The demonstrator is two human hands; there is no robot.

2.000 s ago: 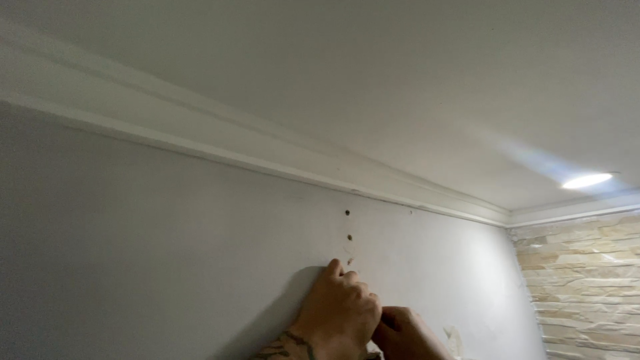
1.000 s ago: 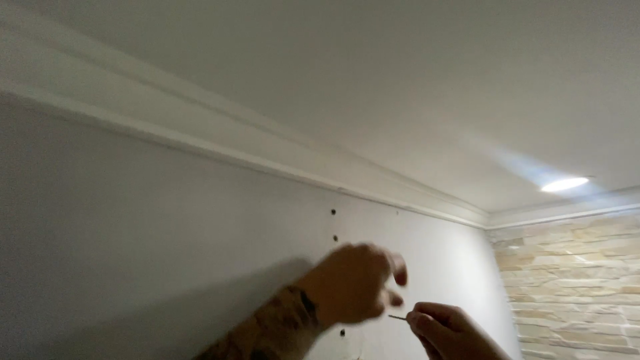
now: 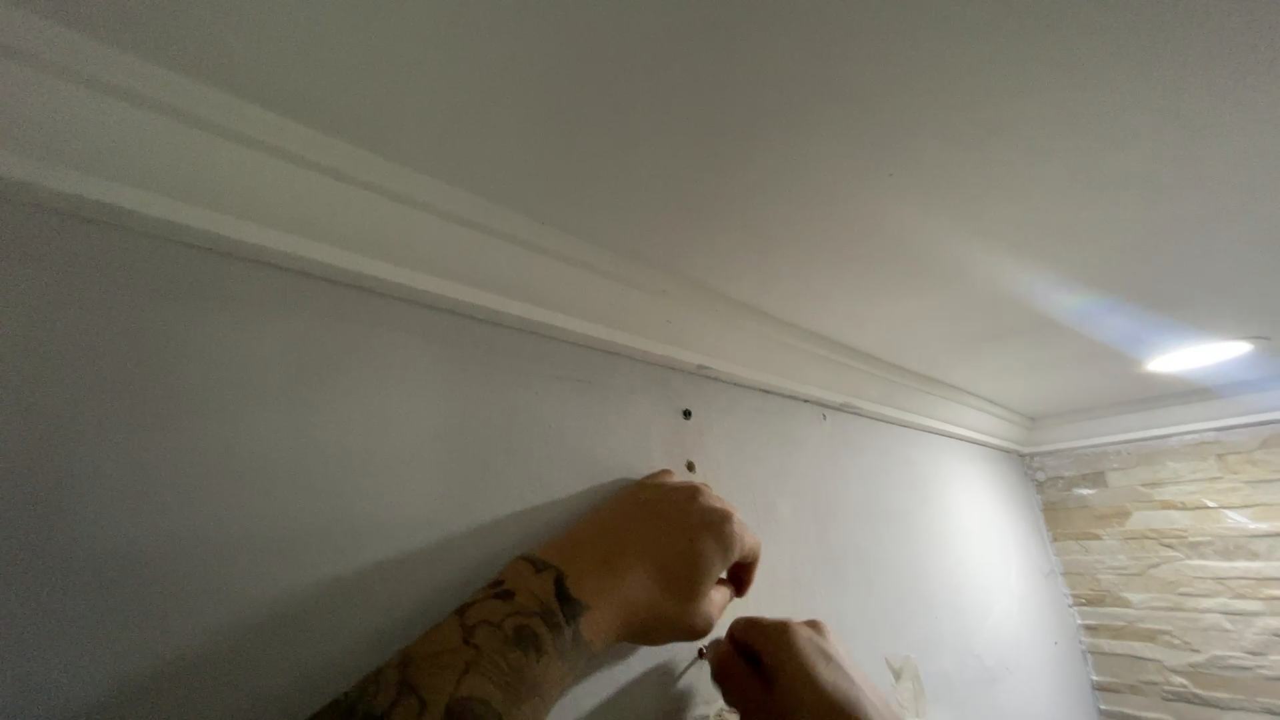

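Note:
On the grey wall (image 3: 420,420), a dark hole (image 3: 687,413) shows near the ceiling moulding, with another hole (image 3: 690,466) below it. My left hand (image 3: 670,560) is against the wall just under these holes, fingers curled and fingertips pinched towards the right; whether something is between them cannot be told. Below and to the right, my right hand (image 3: 785,665) has its fingers closed beside a lower hole (image 3: 702,652). A thin piece shows at its fingertips by that hole, too small to name.
White crown moulding (image 3: 560,325) runs along the top of the wall. A lit round ceiling light (image 3: 1198,356) is at the right, above a stone-clad wall (image 3: 1170,570). A pale torn patch (image 3: 905,685) is on the wall right of my right hand.
A second ago my hands were apart from the wall holes, my right hand holding a thin stick-like piece. My right hand is now at the lower hole, and my left hand's fingers have curled in.

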